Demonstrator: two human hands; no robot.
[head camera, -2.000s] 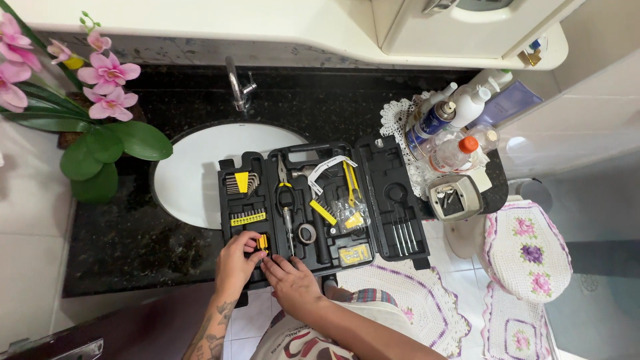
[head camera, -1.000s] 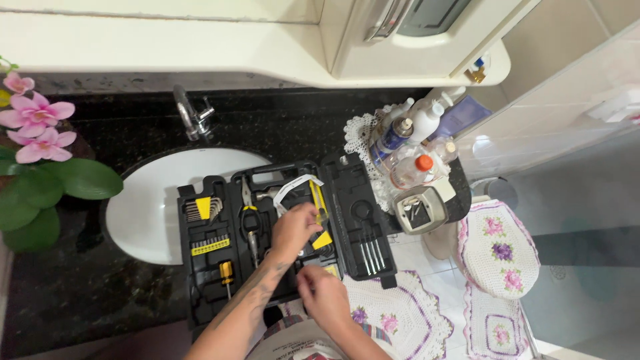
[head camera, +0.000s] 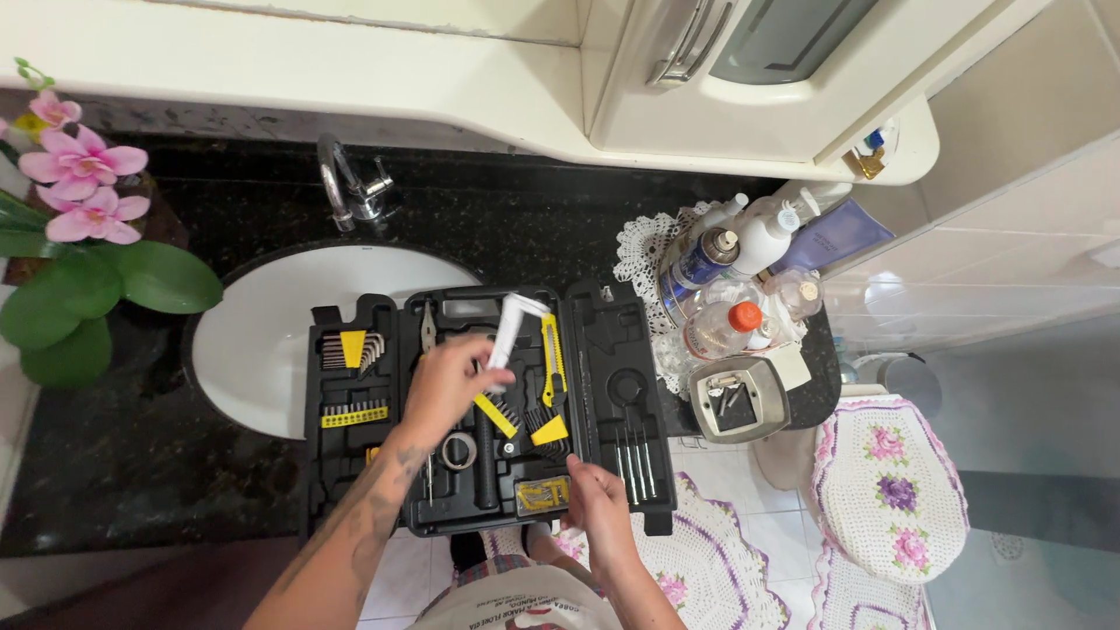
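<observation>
My left hand (head camera: 451, 385) holds a folded white strip (head camera: 510, 332), maybe paper or plastic, above the middle of an open black plastic tool case (head camera: 612, 337). My right hand (head camera: 599, 503) is by the case's front edge, fingers curled, beside a small clear box of yellow-backed hardware (head camera: 542, 495); whether it grips anything is unclear. In the case lie a yellow utility knife (head camera: 554, 359), a set of hex keys in a yellow holder (head camera: 353, 349), a yellow bit strip (head camera: 354, 415), a roll of tape (head camera: 459, 451), pliers (head camera: 428, 328) and slim precision screwdrivers (head camera: 636, 464).
The case overlaps a white oval sink (head camera: 254, 350) in a black stone counter (head camera: 114, 472), with a chrome faucet (head camera: 346, 184) behind. Pink orchids (head camera: 83, 166) stand left. Right are an orange-capped bottle (head camera: 722, 328), a spray can (head camera: 700, 262) and a small metallic dish (head camera: 766, 420). A cabinet (head camera: 630, 105) overhangs.
My left hand has moved from the case's lower left part to its middle, and the white strip is now lifted in it. My right hand has moved right along the front edge.
</observation>
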